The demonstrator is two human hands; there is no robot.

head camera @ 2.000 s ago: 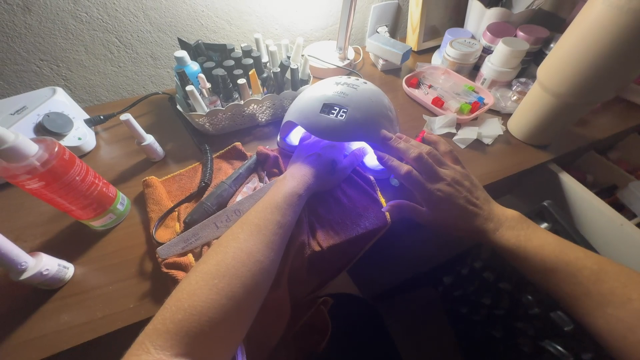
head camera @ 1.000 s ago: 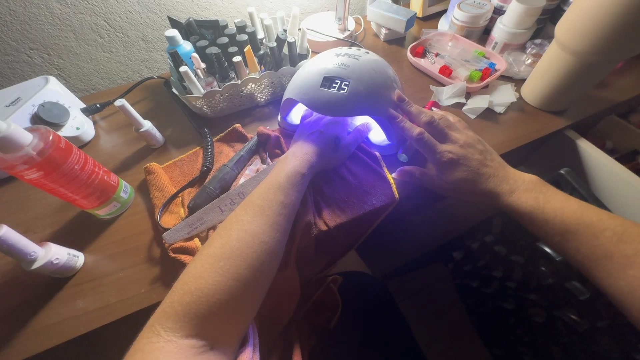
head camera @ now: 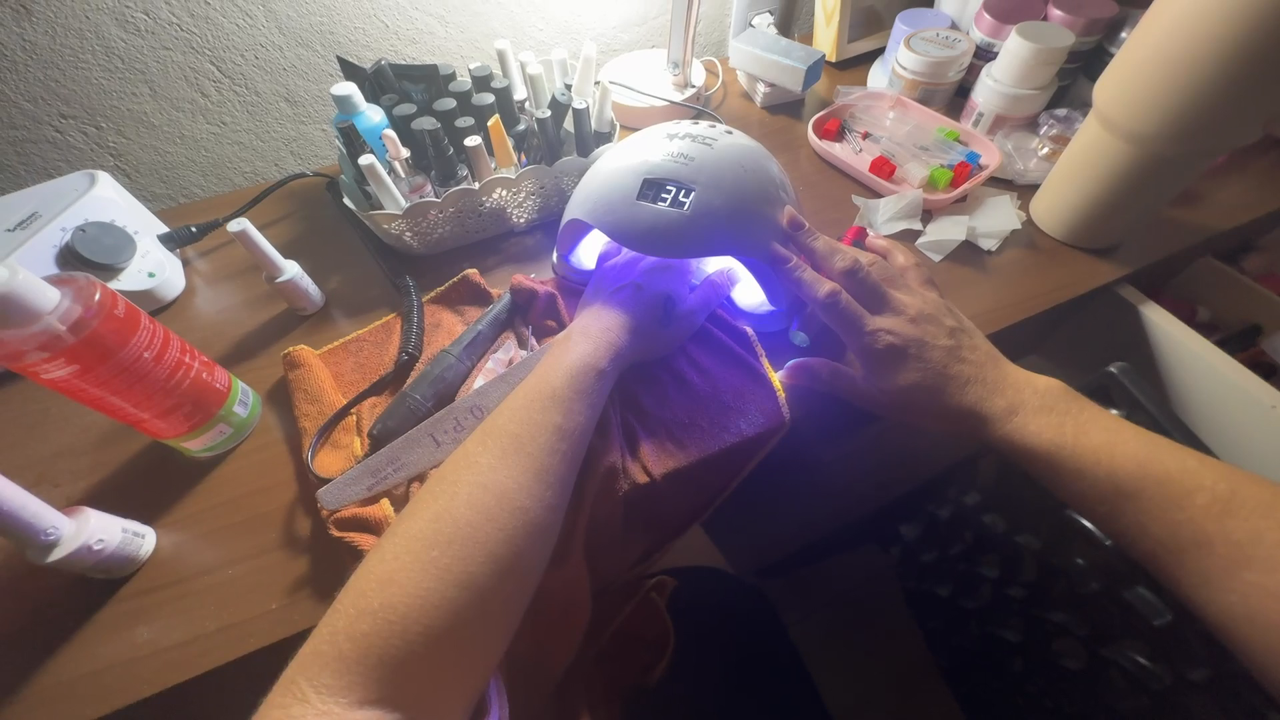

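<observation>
A white dome-shaped UV nail lamp [head camera: 670, 190] glows purple, its display reading 34. My left hand [head camera: 645, 300] lies palm down under its front opening, on an orange towel [head camera: 690, 420]; the lamp hides its fingertips, so whether it holds anything is unclear. My right hand [head camera: 880, 310] rests against the lamp's right side, fingers apart, holding nothing. Beside my left forearm a grey nail file [head camera: 430, 435] and a black nail drill handpiece [head camera: 440, 370] with a coiled cord lie on the towel.
A lace-edged basket [head camera: 480, 205] of polish bottles stands behind left. A pink tray [head camera: 905, 150] with drill bits, white wipes [head camera: 965, 225] and jars [head camera: 930, 65] are at the right. A white drill control unit [head camera: 95, 240], a red spray bottle [head camera: 125, 360] and small bottles [head camera: 280, 270] stand left.
The lamp's display has counted down from 36 through 35 to 34. Both hands have stayed in place at the lamp.
</observation>
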